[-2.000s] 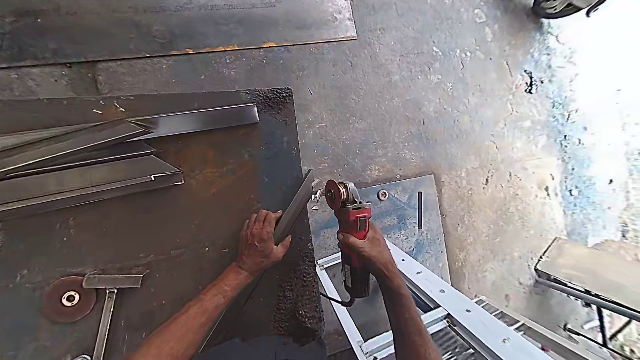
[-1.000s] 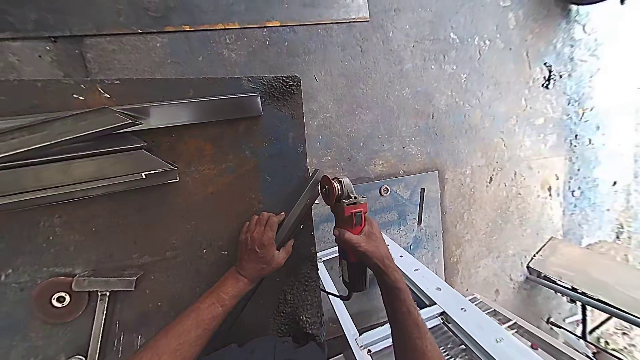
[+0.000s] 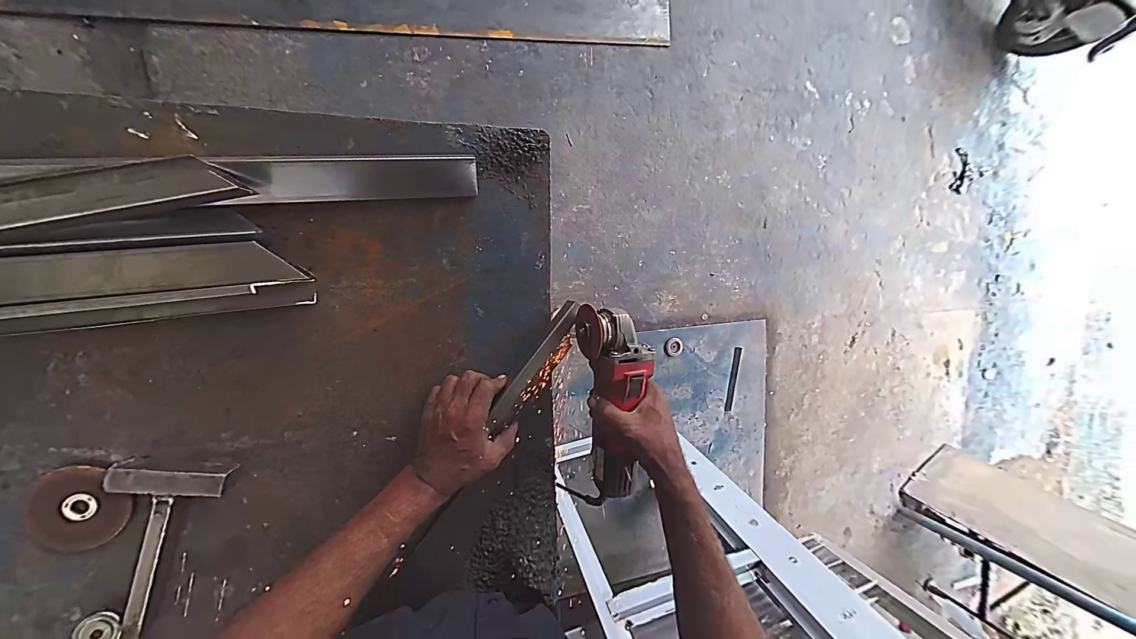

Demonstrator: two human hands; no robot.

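Observation:
My left hand (image 3: pixel 461 432) grips a narrow metal bar (image 3: pixel 535 364) near the right edge of the steel worktable (image 3: pixel 382 355). The bar slants up and right, its far end at the table's edge. In my right hand (image 3: pixel 637 426) is a red angle grinder (image 3: pixel 621 377), held upright in view. Its disc (image 3: pixel 589 331) meets the bar near the far end, and orange sparks stream down along the bar towards my left hand. The grinder's cord shows below its body.
Cut steel profiles (image 3: pixel 142 275) lie at the table's left. A grinding disc (image 3: pixel 78 508) and a T-shaped metal piece (image 3: pixel 164 484) lie at lower left. Beyond the right edge are a metal ladder (image 3: pixel 754 524), a metal sheet (image 3: pixel 750 399) and a bench (image 3: pixel 1021 506). Another plate (image 3: pixel 497 18) is at the top.
Orange sparks now come from where the disc meets the bar; neither earlier frame shows them. Both hands keep their holds on the bar and the grinder.

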